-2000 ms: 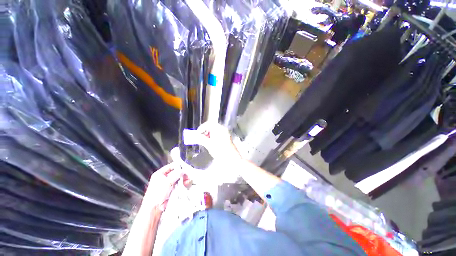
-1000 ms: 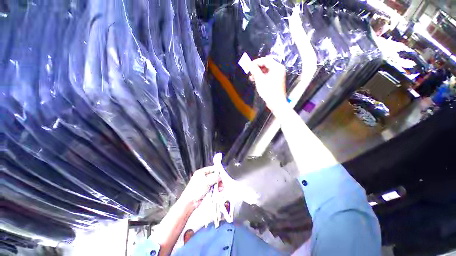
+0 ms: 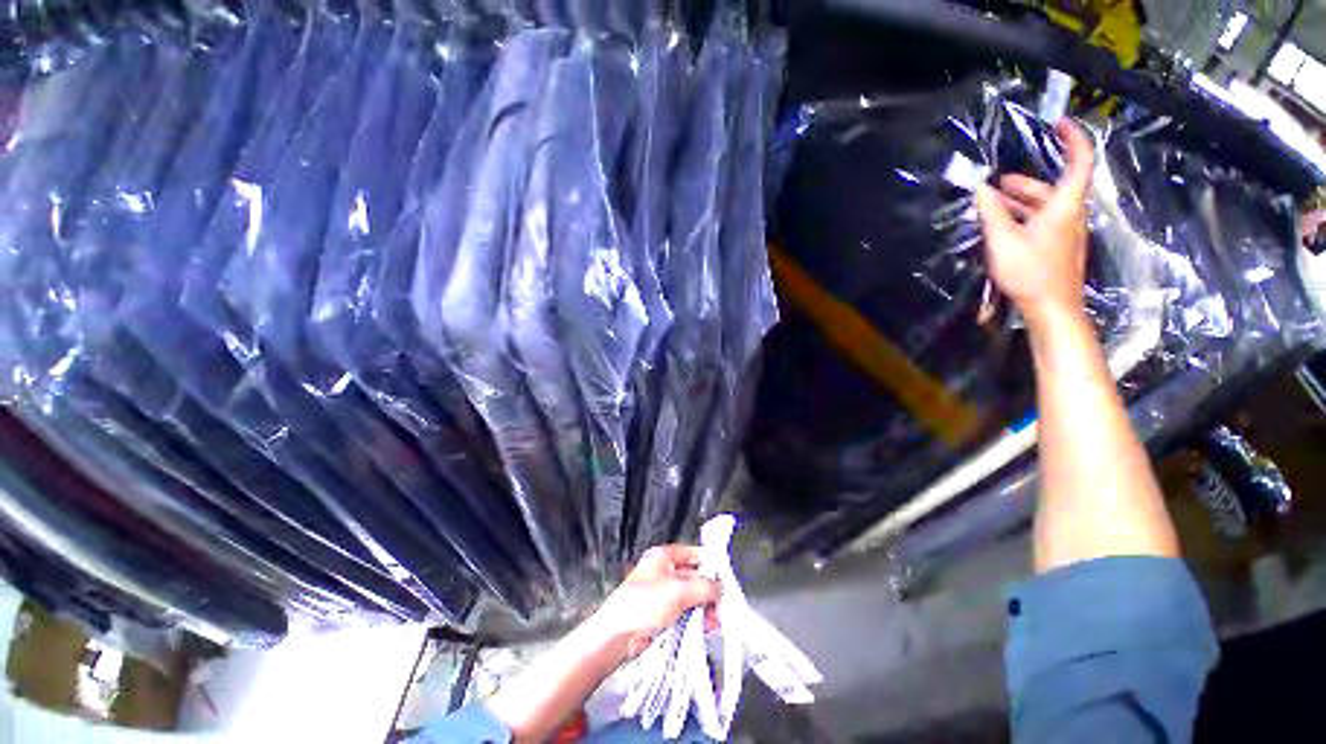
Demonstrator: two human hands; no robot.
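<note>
My left hand (image 3: 672, 593) is low in the middle, shut on a fanned bunch of white paper tags (image 3: 732, 625) that hang below the fingers. My right hand (image 3: 1035, 218) is raised at the upper right, at the tops of the plastic-covered dark garments (image 3: 873, 189). A single white tag (image 3: 964, 172) shows at its thumb and curled fingers. The index finger points up beside a small pale piece (image 3: 1056, 96). Print is not readable, and glare on the film hides the exact contact.
Bagged dark garments (image 3: 553, 262) hang packed from the left edge to the centre. An orange band (image 3: 873, 349) crosses a dark cover. A pale long edge (image 3: 945, 487) lies among dark covers below my right forearm. A brown carton (image 3: 51, 669) is at the lower left.
My right hand has moved from the tag bunch up and right to the garment tops, with a white tag. My left hand still holds the bunch. The view has swung left.
</note>
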